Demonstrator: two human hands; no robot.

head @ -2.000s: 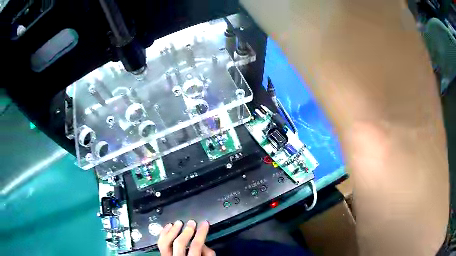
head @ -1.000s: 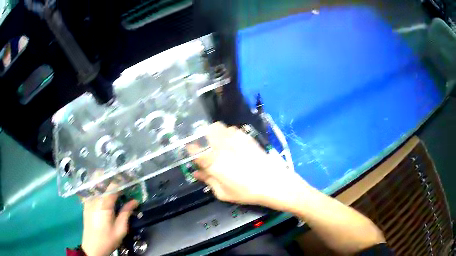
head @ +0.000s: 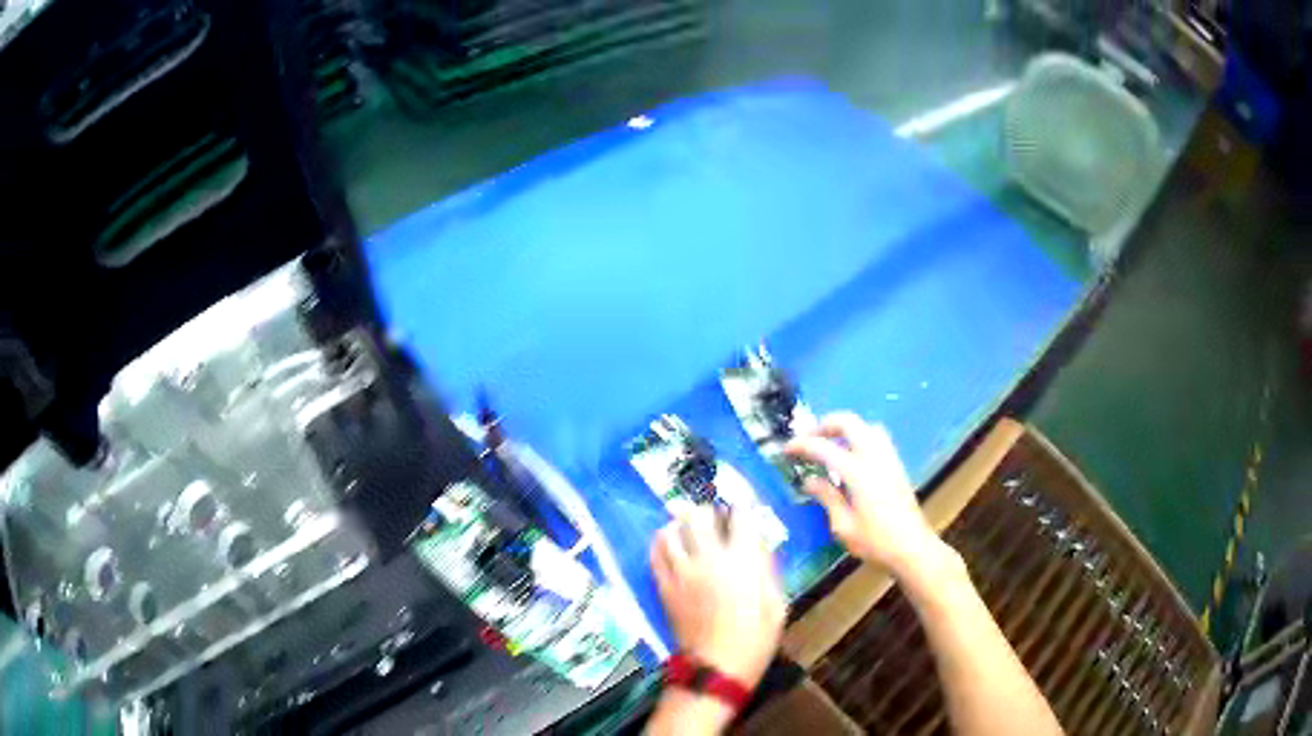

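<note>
Two small circuit boards lie or are held at the front of the blue mat (head: 648,273). My left hand (head: 720,582), with a red wristband, has its fingers on the near end of the left circuit board (head: 682,463). My right hand (head: 863,489) has its fingers on the near end of the right circuit board (head: 763,396). Both hands are blurred; whether the boards touch the mat is unclear. A third circuit board (head: 504,568) rests on the right side of the black test fixture (head: 417,683).
The clear pressure plate (head: 187,532) is at the left, under the dark fixture frame. A white cable (head: 568,496) runs between fixture and mat. A divided carton (head: 1022,604) is below the bench edge at lower right. A pale round chair back (head: 1082,141) is at upper right.
The view has swung right. Both hands have moved from under the clear plate to the blue mat, each now with a circuit board.
</note>
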